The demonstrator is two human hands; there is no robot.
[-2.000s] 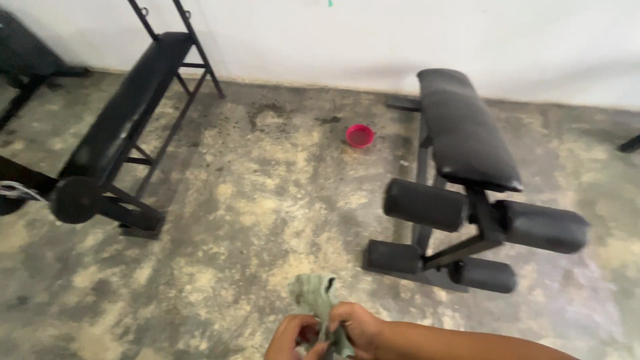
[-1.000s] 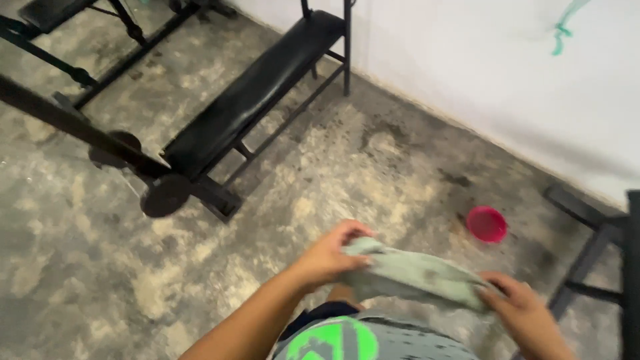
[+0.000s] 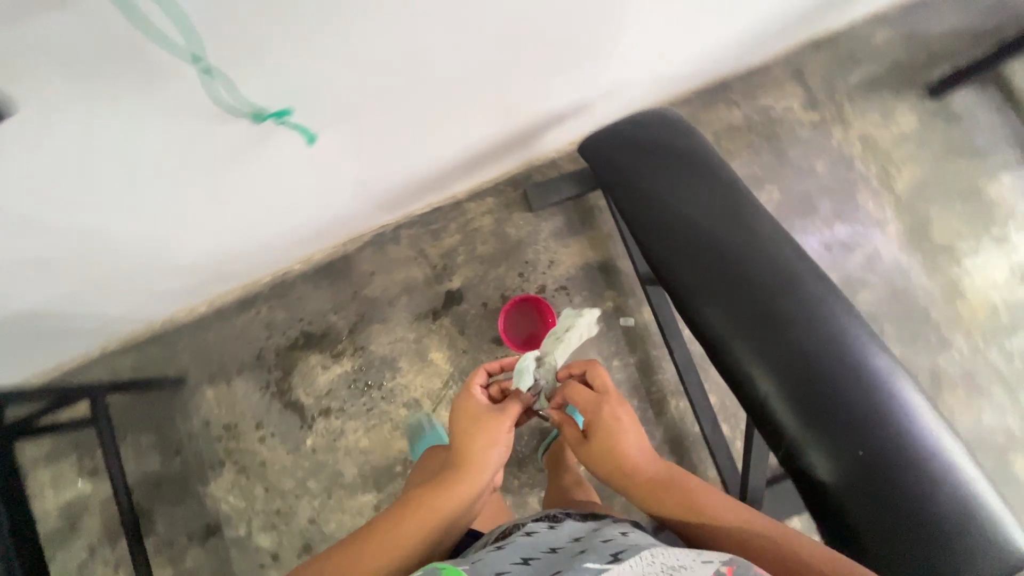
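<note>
My left hand (image 3: 488,416) and my right hand (image 3: 604,420) are close together at the lower middle of the head view. Between them they pinch a pale grey-green cloth (image 3: 566,340), bunched at the fingertips with a loose end sticking up to the right. Just beyond the cloth, a pink-red round bowl (image 3: 526,323) sits on the concrete floor, and the cloth overlaps its right edge in the view. The bowl seems to hold some liquid. Dark wet spots mark the floor to its left.
A black padded bench (image 3: 768,320) on a dark metal frame runs down the right side. A white wall (image 3: 320,200) with a green cord (image 3: 208,76) rises beyond the bowl. Another black metal frame (image 3: 108,448) stands at lower left. A small pale piece (image 3: 626,322) lies near the bench.
The cloth, stretched between my spread hands a second ago, is now bunched, and my hands have come together. The view has swung towards the bowl and the padded bench.
</note>
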